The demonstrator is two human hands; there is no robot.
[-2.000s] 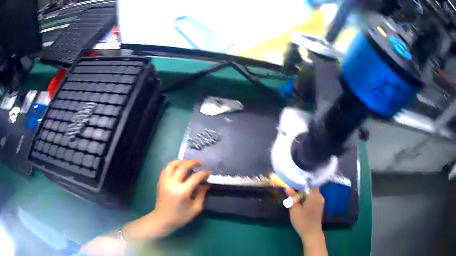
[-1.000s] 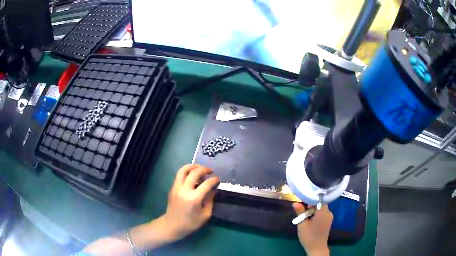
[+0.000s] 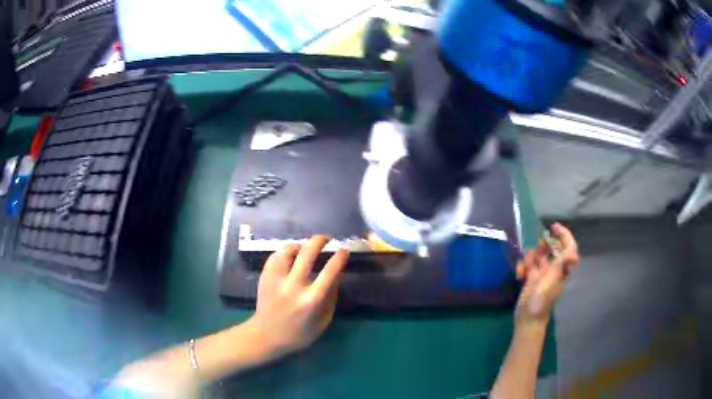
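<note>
The long narrow strip, with a pale top edge and dark side, lies across the black mat. My left hand is at its front, fingers spread and fingertips touching the strip, hiding part of it. The strip's left end shows; its yellowish right part reaches the white ring light of the microscope. My right hand is raised off the mat's right side, fingers curled up around something small and light, too blurred to name. A pile of small dark-and-silver components lies on the mat.
A tall black tray stack stands left, with a component cluster on top. A silver-grey tapered piece lies at the mat's far edge, a blue pad at its right. The bright monitor stands behind.
My right hand has left the area under the lens and moved right, past the mat. My left hand has shifted right along the strip, uncovering its left end. The camera view has also shifted.
</note>
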